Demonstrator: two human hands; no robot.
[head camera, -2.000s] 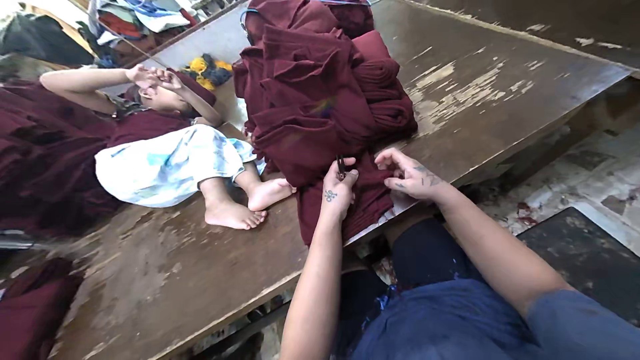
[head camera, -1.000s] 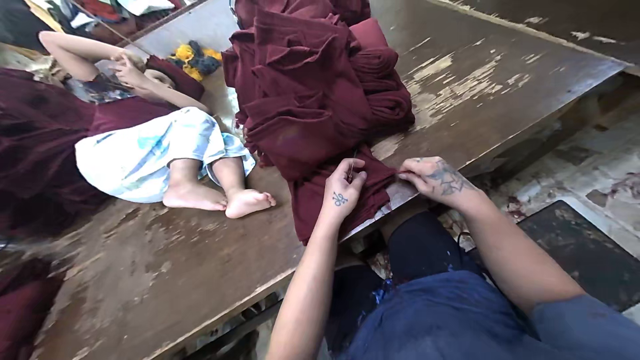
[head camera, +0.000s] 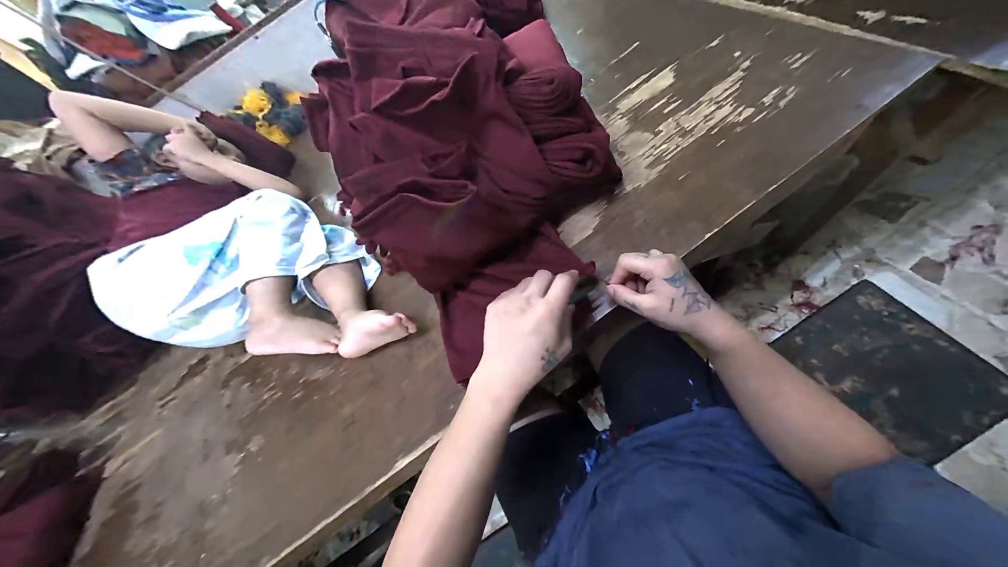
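Observation:
A tall stack of folded maroon cloth (head camera: 441, 157) stands on a worn wooden table (head camera: 315, 465), its lowest layer spread to the near edge. On that layer lies my left hand (head camera: 528, 335), fingers bent down at the cloth's edge; its fingertips are partly hidden, and whether they pinch cloth or a tool cannot be told. Just to the right, my right hand (head camera: 661, 291) pinches what looks like a thin thread or fringe end at the corner of the cloth, over the table edge.
A person (head camera: 197, 228) in patterned light trousers lies on the table at the left, bare feet close to the stack. Yellow and grey yarn (head camera: 268, 114) lies behind. More maroon cloth (head camera: 47, 504) is at the lower left. A dark mat (head camera: 890, 370) lies on the floor at right.
Two seconds ago a small dark metal tool showed in my left hand; it is not visible now. My left hand has moved right along the cloth, closer to my right hand. The lying person's arms have shifted.

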